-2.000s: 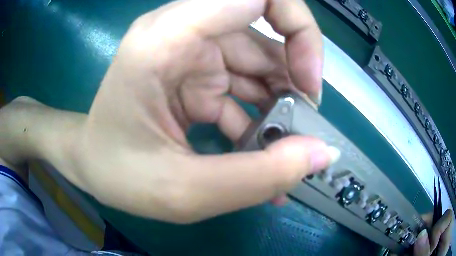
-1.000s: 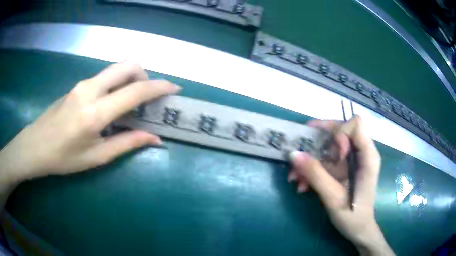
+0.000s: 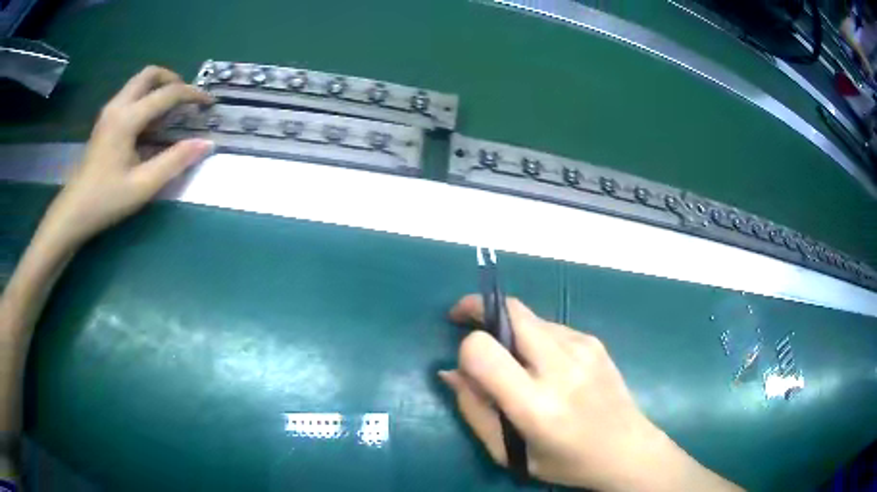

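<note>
My left hand (image 3: 135,144) holds the left end of a grey fixture bar (image 3: 313,137) between thumb and fingers. The bar lies just beyond the white strip, with small round components in a row. Its left end is partly hidden by my hand. My right hand (image 3: 548,394) holds dark tweezers (image 3: 498,317) pen-like over the green bench, tips apart with nothing visible between them, near the strip's front edge.
Another bar (image 3: 327,86) lies directly behind the held one. More bars (image 3: 577,180) run end to end to the right. The white strip (image 3: 385,209) crosses the view. White dots (image 3: 337,426) lie at the front, with shiny specks (image 3: 781,384) at right. A metal piece (image 3: 34,65) is upper left.
The bar has moved from above the near bench to beyond the white strip. My right hand has let go of it and moved left and nearer, still holding the tweezers.
</note>
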